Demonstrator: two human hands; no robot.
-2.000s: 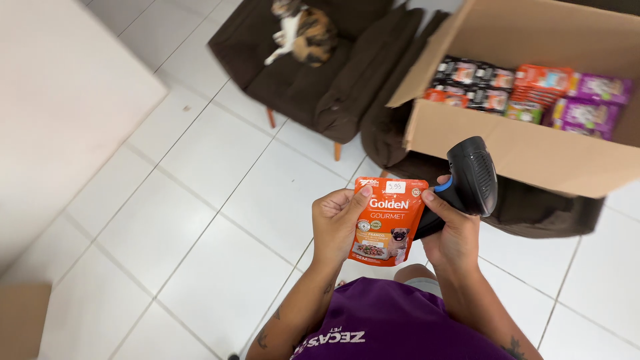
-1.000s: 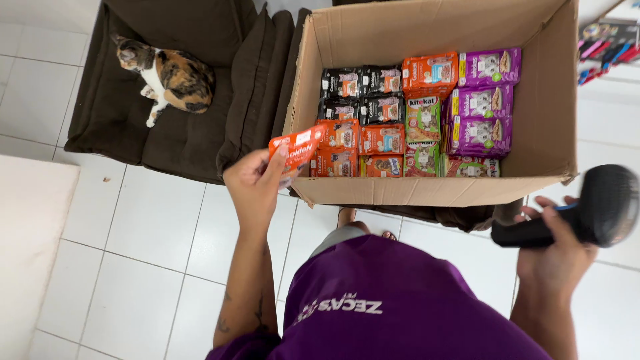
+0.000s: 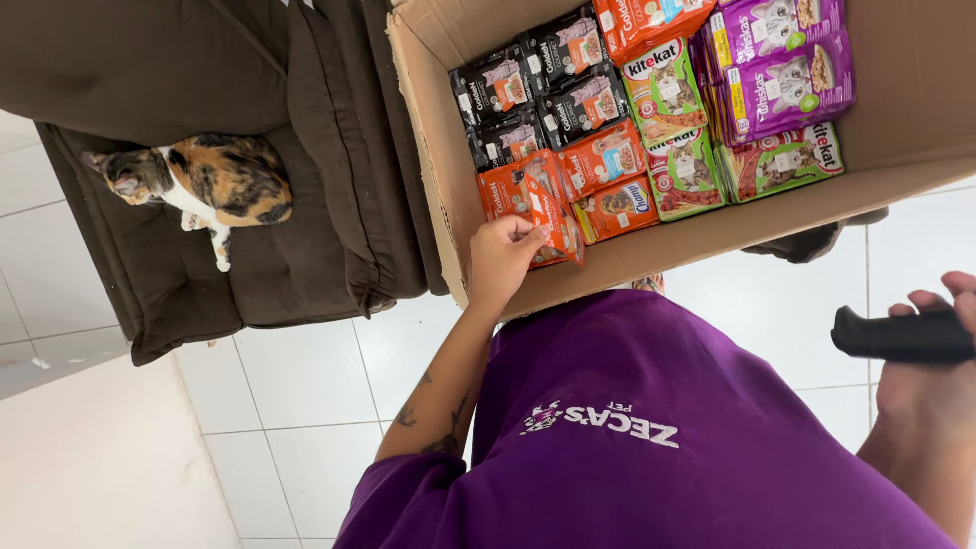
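My left hand (image 3: 505, 255) reaches over the near left corner of a cardboard box (image 3: 587, 276) and pinches an orange Golden pet food pouch (image 3: 555, 221) between thumb and fingers, above a stack of orange pouches (image 3: 507, 191). At the right edge, partly out of view, my right hand (image 3: 926, 366) holds the black handle of a handheld scanner (image 3: 900, 335); the scanner's head is out of frame. Inside the box lie black Golden pouches (image 3: 587, 107), green Kitekat pouches (image 3: 685, 171), purple Whiskas pouches (image 3: 793, 88) and an orange Champ pouch (image 3: 616, 210), in stacks side by side.
A calico cat (image 3: 221, 183) lies on a dark brown cushioned seat (image 3: 290, 267) left of the box. White floor tiles (image 3: 305, 381) show below, and a pale flat surface (image 3: 99, 457) stands at the lower left. The box's cardboard walls rise around the pouches.
My left hand has carried the orange pouch from outside the box to the orange stack inside it. The scanner, earlier near the pouch, is now far to the right in my right hand.
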